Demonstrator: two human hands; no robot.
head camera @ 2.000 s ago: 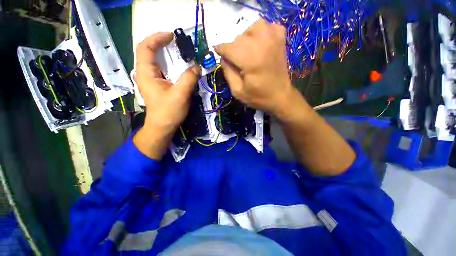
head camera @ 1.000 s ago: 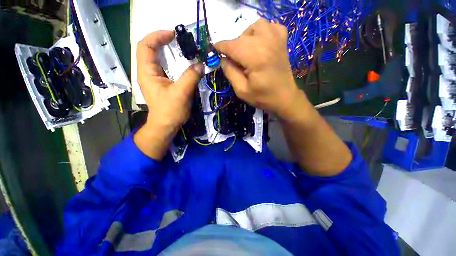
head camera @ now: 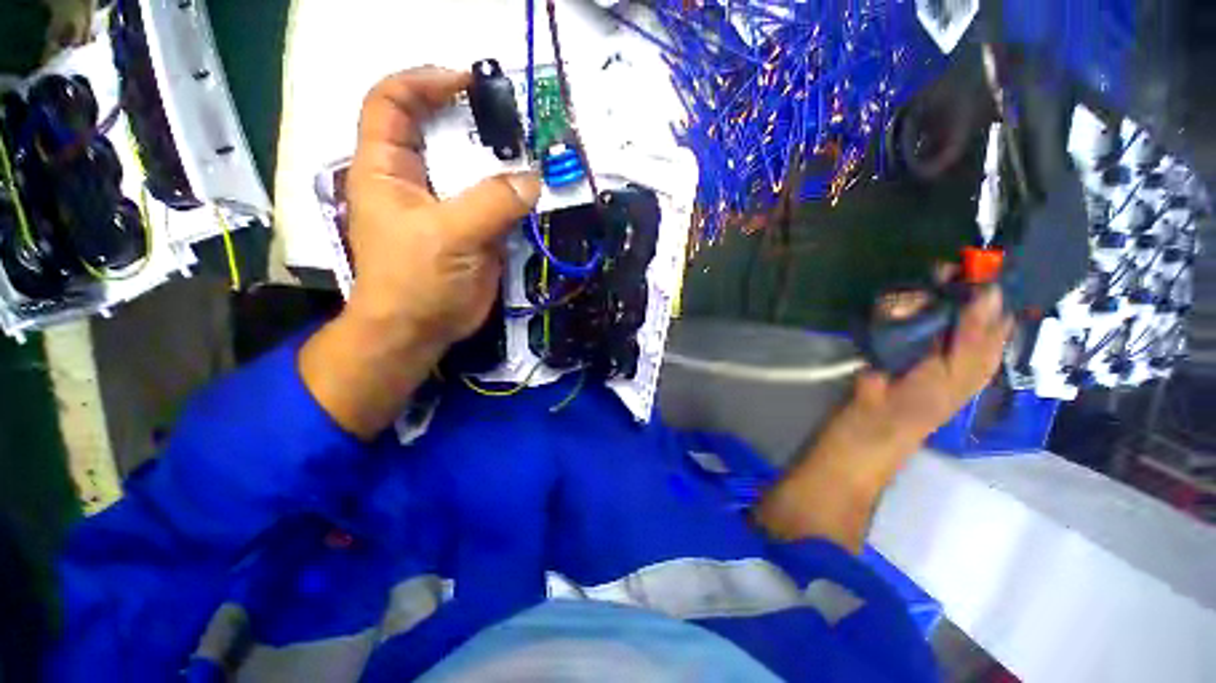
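Note:
My left hand (head camera: 434, 227) grips the small white end panel (head camera: 451, 167) between thumb and fingers. The panel carries a black switch (head camera: 495, 110), a green circuit board (head camera: 548, 104) and a blue component (head camera: 563, 166). A blue and a dark reddish wire stand up from the board. The open white housing (head camera: 658, 300) with black socket inserts (head camera: 616, 287) lies below at my lap, with blue and yellow-green wires across it. My right hand (head camera: 934, 360) is at the right, its fingers around the handle of the dark soldering gun (head camera: 920, 327) with an orange-red trigger (head camera: 983, 263).
Another housing with black inserts (head camera: 80, 174) lies at the far left. A pile of blue lead wires (head camera: 787, 94) lies upper right, beside a dark round coil (head camera: 934, 140). White panels (head camera: 1127, 254) stand in rows at right, above a blue bin (head camera: 994, 420). A pale cord (head camera: 767, 368) runs to the gun.
My right hand has left the board and wires, moved right and taken hold of the soldering gun. My left hand still holds the panel. The view has shifted to the right.

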